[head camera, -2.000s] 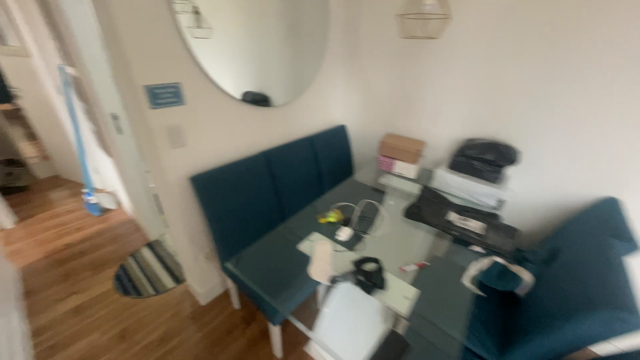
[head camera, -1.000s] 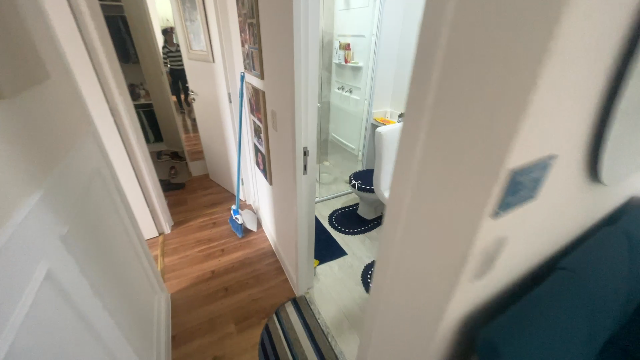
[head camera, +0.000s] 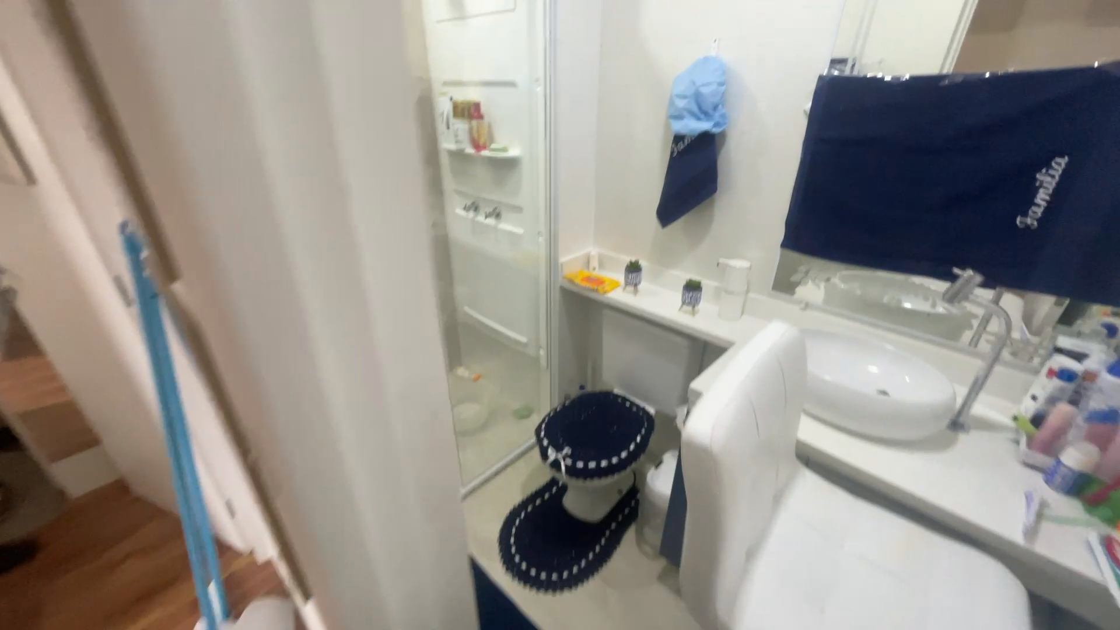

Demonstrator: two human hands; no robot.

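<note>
Neither my left hand nor my right hand shows in the head view. Through a doorway stands a toilet whose lid wears a navy cover (head camera: 595, 435), with a matching navy rug (head camera: 560, 547) around its base. To the right, an oval white washbasin (head camera: 875, 385) sits on a white counter (head camera: 927, 477) beside a chrome faucet (head camera: 984, 350). A navy towel (head camera: 945, 175) hangs across the mirror. On the wall behind the toilet hang a light blue cloth cap (head camera: 698, 94) and a small navy towel (head camera: 689, 178). A yellow packet (head camera: 592, 281) and two small potted plants (head camera: 633, 275) rest on the ledge.
A white padded chair (head camera: 744, 464) stands in front of the counter. At the left are the pale door frame (head camera: 350, 306) and a blue broom handle (head camera: 171, 394). A glass shower screen (head camera: 499, 262) encloses the shower behind. Toiletries (head camera: 1076, 420) crowd the counter's right end.
The view has swung from a glass dining table, past the hallway, to the bathroom doorway, which is now much closer. No hand shows in any frame.
</note>
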